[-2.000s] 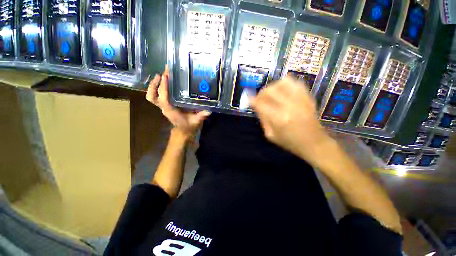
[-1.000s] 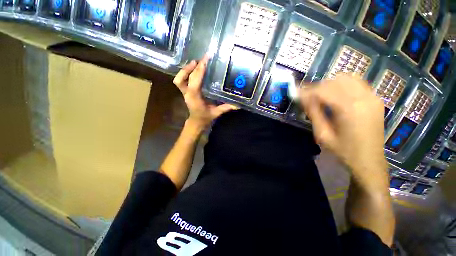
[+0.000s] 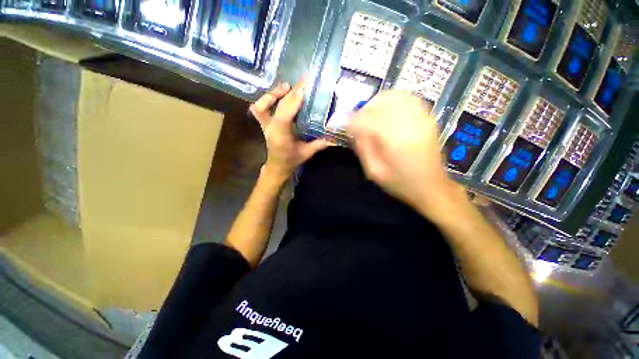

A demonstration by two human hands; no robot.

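Note:
A clear blister tray [image 3: 483,189] with several keypad phones in pockets lies in front of me on the dark green bench. My left hand [image 3: 284,133] grips the tray's near left corner, thumb at the front edge. My right hand [image 3: 399,140] is blurred, fingers bunched over the screen of the leftmost near phone [image 3: 366,49], and hides part of the second phone [image 3: 426,69]. A small whitish patch shows at its fingertips; I cannot tell whether it is a wipe or glare on the screen.
Another tray of phones [image 3: 231,28] lies at the upper left, glaring white. An open brown carton [image 3: 143,189] with a large flap stands below it at left. Stacked filled trays [image 3: 606,235] show lower right, beside a bright light spot. The grey floor shows below the bench.
Over two seconds the trays have shifted rightward in view, my left hand still at the corner. My right hand has moved from the second phone left onto the leftmost one.

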